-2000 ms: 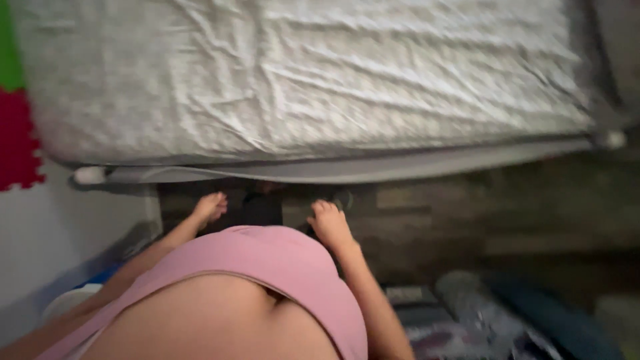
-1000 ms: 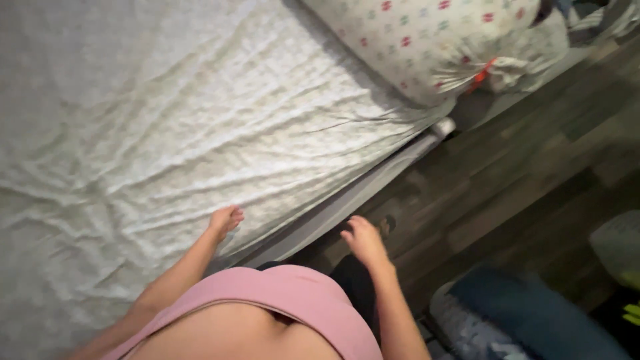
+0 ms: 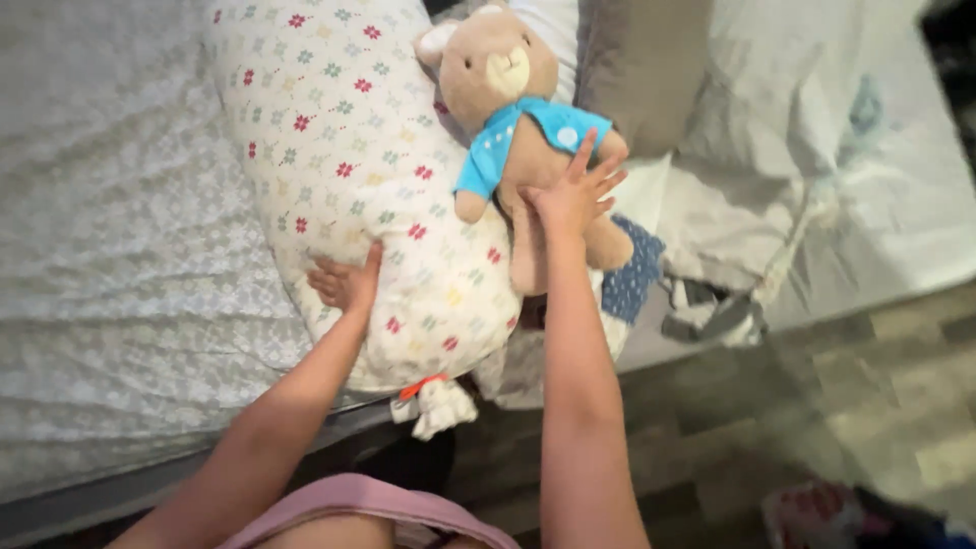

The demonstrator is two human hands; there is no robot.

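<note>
My left hand [image 3: 345, 284] rests or hovers over the lower left part of a long white pillow [image 3: 366, 198] with a red and green floral print; its fingers are spread. The pillow's near end is gathered and tied with an orange band [image 3: 421, 386]. A tan plush bear [image 3: 526, 152] in a blue jacket lies against the pillow's right side, face up. Over the bear's belly and arm is my right hand [image 3: 577, 194], fingers apart and not closed on it. Whether either palm presses down cannot be told.
A bed with a pale patterned sheet [image 3: 130, 290] spans the left. Right of the bear are a grey-brown cushion [image 3: 644, 76], a blue speckled cloth [image 3: 633, 267] and a rumpled pale cover [image 3: 747, 221]. Wood-look floor [image 3: 854, 381] runs along the near side, with a blurred pile [image 3: 816, 515] at bottom right.
The view has swung toward the pillow, which only partly showed a second ago. Both hands have moved from beside the bed's edge to over the pillow and the bear.
</note>
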